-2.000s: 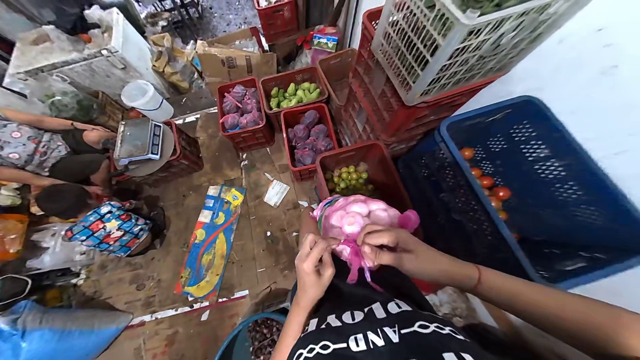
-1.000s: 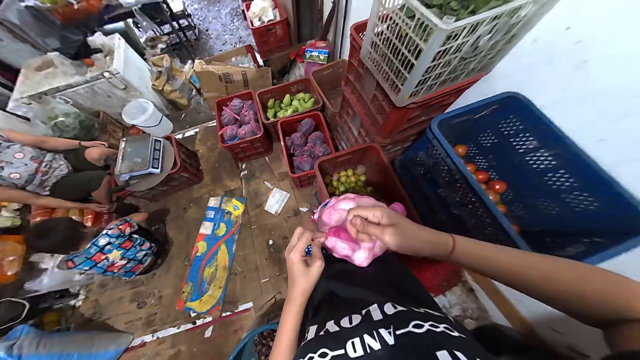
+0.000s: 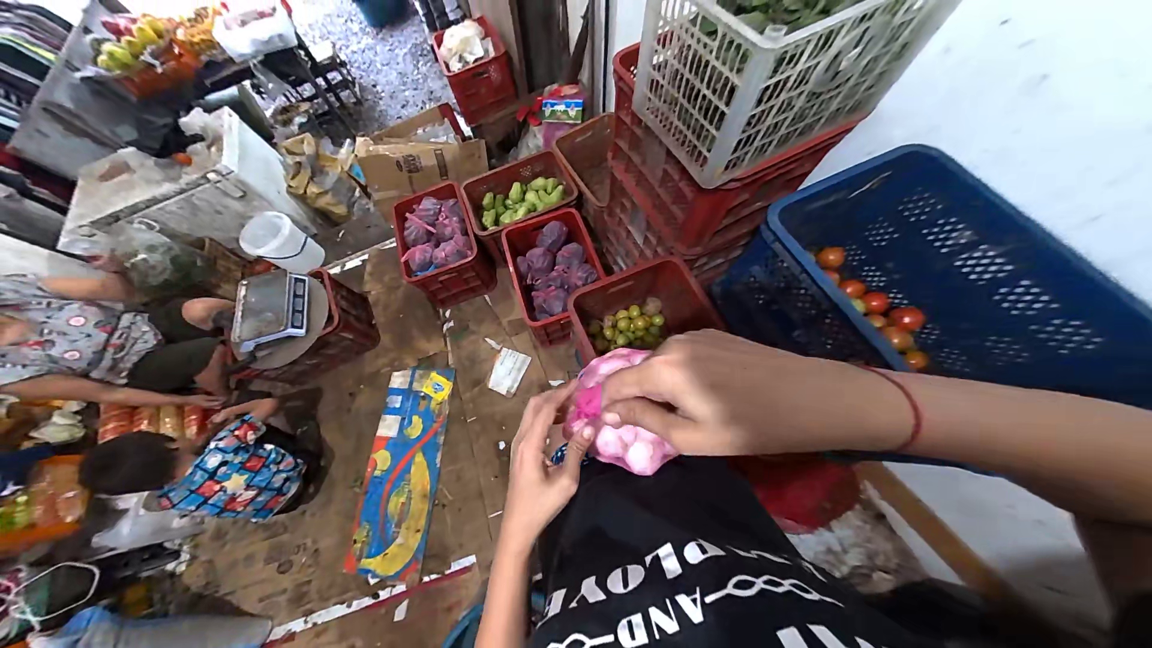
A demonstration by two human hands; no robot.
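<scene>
A pink mesh bag of pale bulbs, which look like garlic (image 3: 634, 445), rests against the front of my black shirt. My right hand (image 3: 670, 396) lies over its top, with thumb and fingertips pinching the gathered pink netting. At the bag's left side, my left hand (image 3: 549, 441) holds the edge of the netting between thumb and fingers; something blue shows beside its thumb. Just beyond the bag stands a red crate of small green-yellow fruit (image 3: 630, 324). The underside of the bag is partly hidden by my hands.
Red crates of purple-bagged produce (image 3: 438, 236) and green chayote-like vegetables (image 3: 522, 200) stand ahead. A blue crate with tomatoes (image 3: 954, 189) is at right, near stacked crates under a white crate (image 3: 702, 135). Two people sit at left by a scale (image 3: 270, 310). Printed cardboard (image 3: 400, 477) lies on the floor.
The bag's gathered neck pointed toward me two seconds ago; now the bag is turned and the gathered netting lies at its left, between my hands. The person in the patterned blue top has leaned over.
</scene>
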